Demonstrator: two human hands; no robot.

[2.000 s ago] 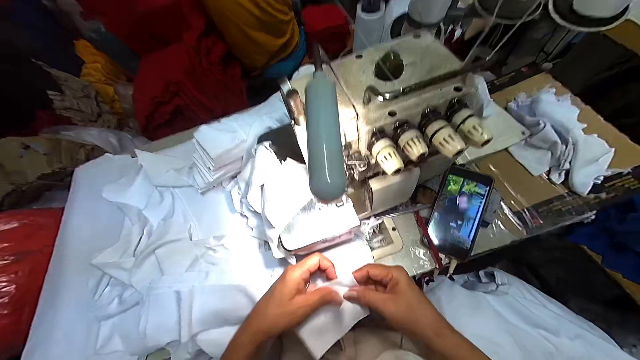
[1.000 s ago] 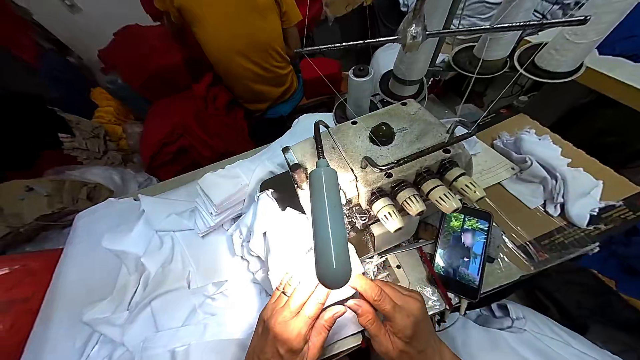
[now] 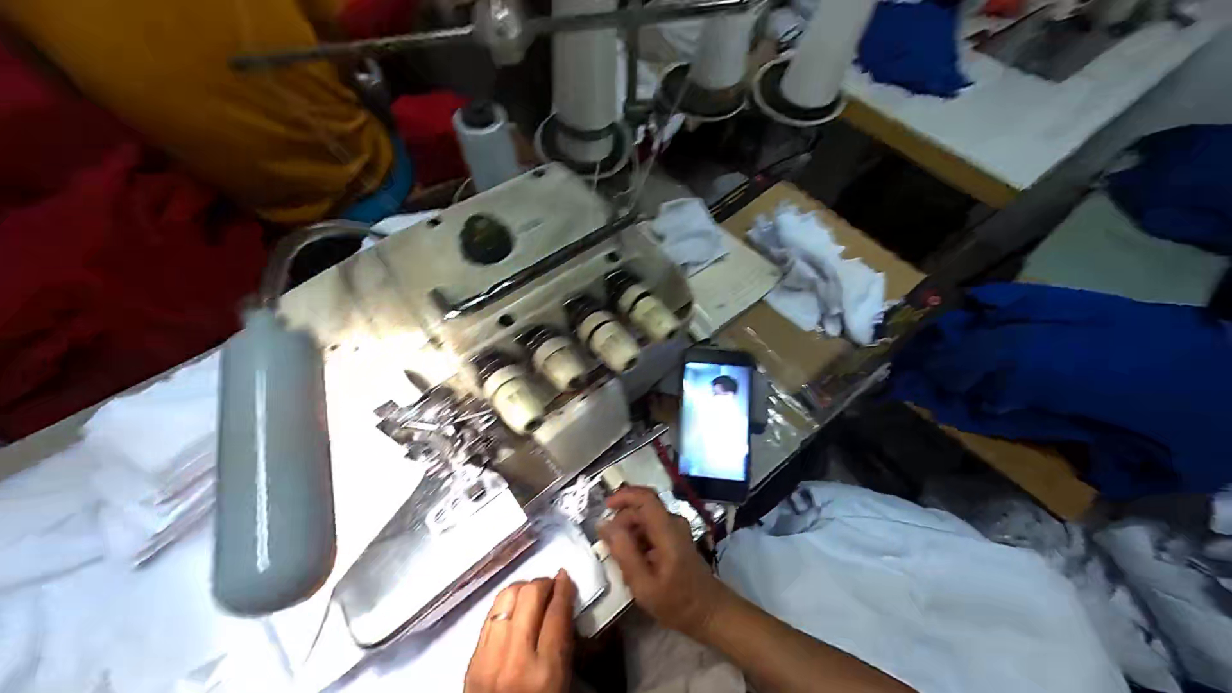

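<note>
An overlock sewing machine (image 3: 385,279) stands in front of me, with several cream tension dials along its front. My left hand (image 3: 525,635), a ring on one finger, lies flat on white fabric (image 3: 443,640) just below the machine's cloth plate (image 3: 443,558). My right hand (image 3: 659,558) is raised at the plate's right end, its fingers curled; whether it pinches something small is blurred. Close to it on the right, a phone (image 3: 715,423) with a lit screen leans upright. A grey-green lamp head (image 3: 272,472) hangs over the white cloth at left.
White thread cones (image 3: 582,77) stand behind the machine. White scraps (image 3: 818,274) lie on cardboard at right, and blue fabric (image 3: 1059,375) beyond. White cloth (image 3: 895,587) is heaped at lower right. A person in a yellow top (image 3: 212,96) is at upper left, beside red fabric (image 3: 106,260).
My hands, earlier together on the white fabric, are now apart, the right one lifted beside the phone. The lamp head sits farther left of the machine's needle area. The view has swung right.
</note>
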